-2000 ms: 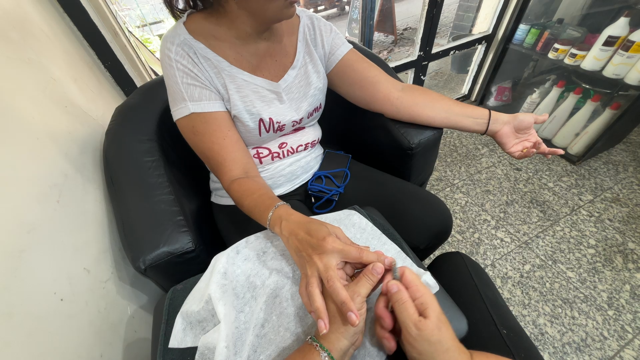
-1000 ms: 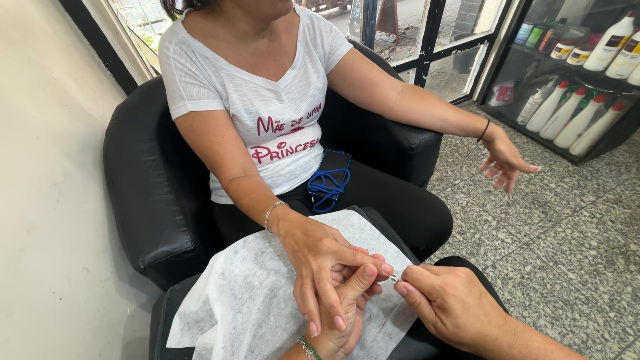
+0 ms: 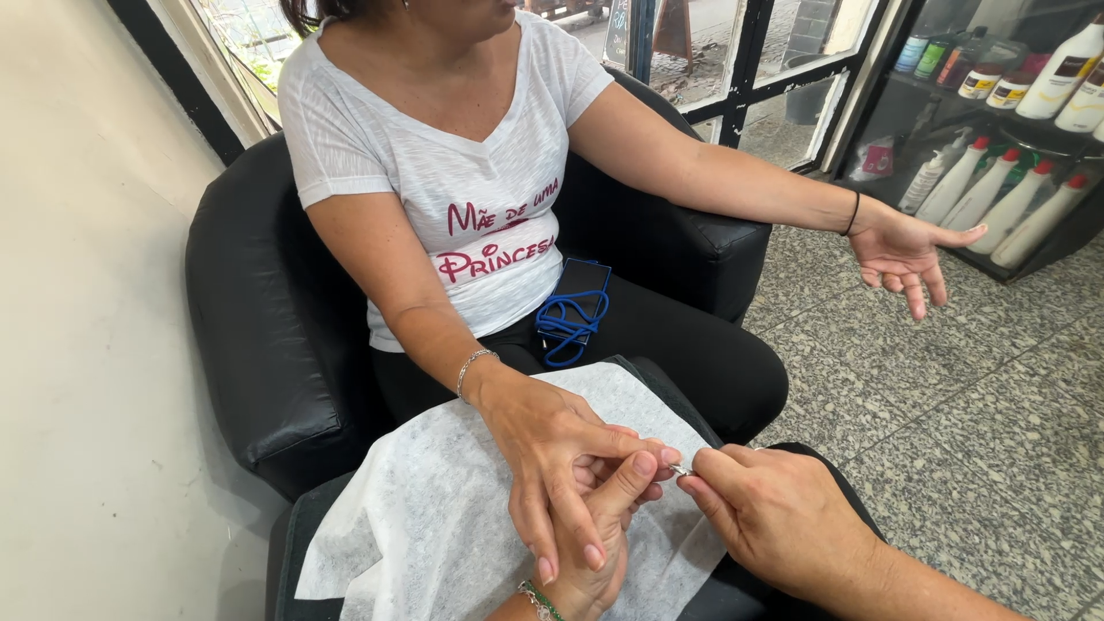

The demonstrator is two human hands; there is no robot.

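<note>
My left hand [image 3: 604, 526], with bracelets at its wrist, holds a finger of the seated person's hand [image 3: 548, 435] from below, my thumb near that fingertip. My right hand [image 3: 768, 509] is closed around a small metal tool [image 3: 681, 470], whose tip meets the person's fingernail. Most of the tool is hidden inside my fingers, so its exact kind cannot be told. Beneath the hands lies a white disposable cloth [image 3: 448, 483] over a dark padded rest [image 3: 297, 535]. The person's other hand [image 3: 906, 246] is held out to the side, palm showing.
The person sits in a black armchair [image 3: 259, 345]. A phone [image 3: 585, 280] with a blue cord [image 3: 573, 319] lies on their lap. A display case [image 3: 914, 95] with several bottles stands at the right, beside a glazed door [image 3: 742, 86]. A pale wall [image 3: 78, 302] is at the left.
Two seconds ago my right hand was closer to my left and turned differently; it has shifted to the right. The person's free hand has changed its pose.
</note>
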